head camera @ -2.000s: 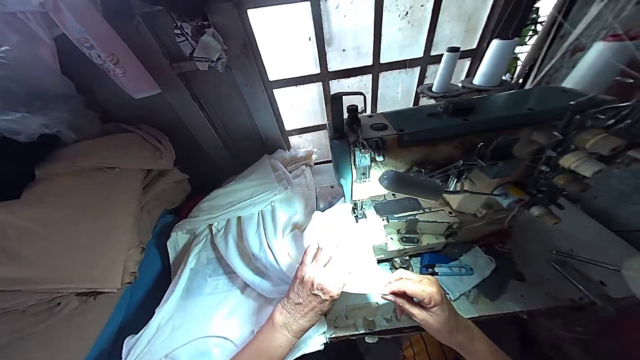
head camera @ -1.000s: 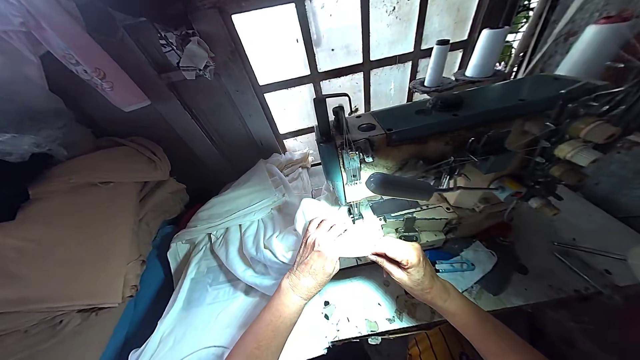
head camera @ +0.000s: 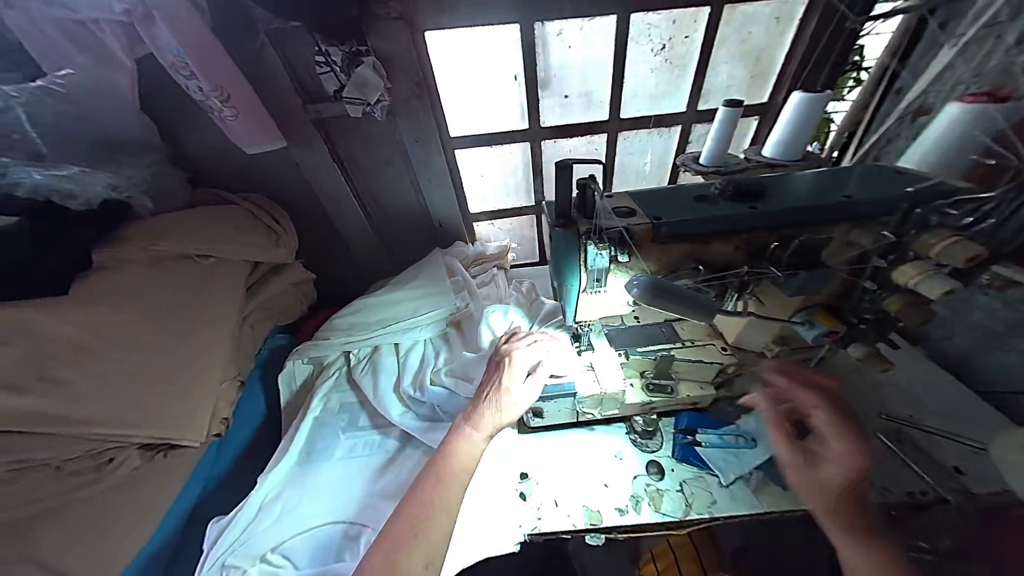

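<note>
An industrial sewing machine (head camera: 768, 204) with a dark green head stands at the centre right, its lamp (head camera: 670, 298) shining on the needle area. My left hand (head camera: 520, 372) rests on the white cloth (head camera: 400, 376) just left of the needles (head camera: 586, 336), fingers bent; the glare hides whether they grip it. The cloth lies bunched behind and to the left of that hand. Blurred, my right hand (head camera: 812, 432) is off the cloth, over the table at the right, near a blue-handled tool (head camera: 724, 440) and a small pale cloth (head camera: 740, 460); its fingers are curled and their grip is unclear.
Folded brown fabric (head camera: 120, 344) is piled at the left beside blue cloth (head camera: 216, 456). White thread cones (head camera: 798, 124) stand behind the machine near a barred window (head camera: 576, 72). Metal rods (head camera: 932, 432) and fabric scraps (head camera: 672, 498) lie on the table (head camera: 576, 480).
My right hand has left the white cloth and moved right, past the blue-handled tool. My left hand remains near the needles. The cloth has moved away from the table's front.
</note>
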